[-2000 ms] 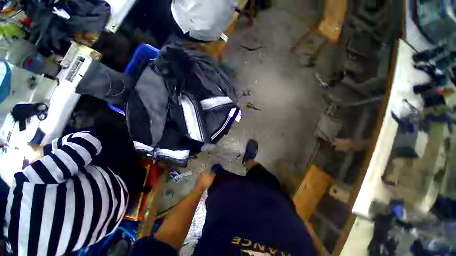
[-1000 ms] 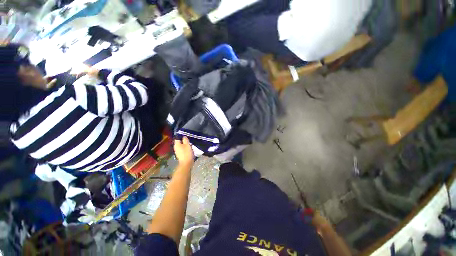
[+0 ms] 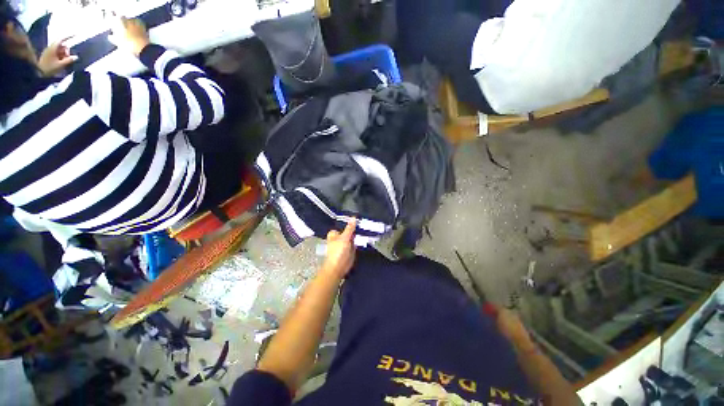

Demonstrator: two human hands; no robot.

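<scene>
Dark grey and black garments (image 3: pixel 341 143) with white stripes lie heaped over a blue crate (image 3: pixel 369 65) in front of me. My left hand (image 3: pixel 341 247) grips the striped edge of a garment at the near side of the heap. My right hand (image 3: pixel 494 311) is low at the right, mostly hidden beside my dark shirt and blurred. A thin dark tool (image 3: pixel 470 275) with a red part points up from it.
A person in black-and-white stripes (image 3: pixel 119 151) sits at a white machine table (image 3: pixel 214 28) on the left. A person in a pale shirt (image 3: pixel 556 51) sits on a wooden bench (image 3: pixel 556 111) ahead. Another wooden bench (image 3: pixel 643 218) stands right. Scraps (image 3: pixel 179 337) litter the floor.
My left hand has come from beside my body to the garment edge, then moved right along with that edge. The thin tool in my right hand has come into view. The camera view has shifted.
</scene>
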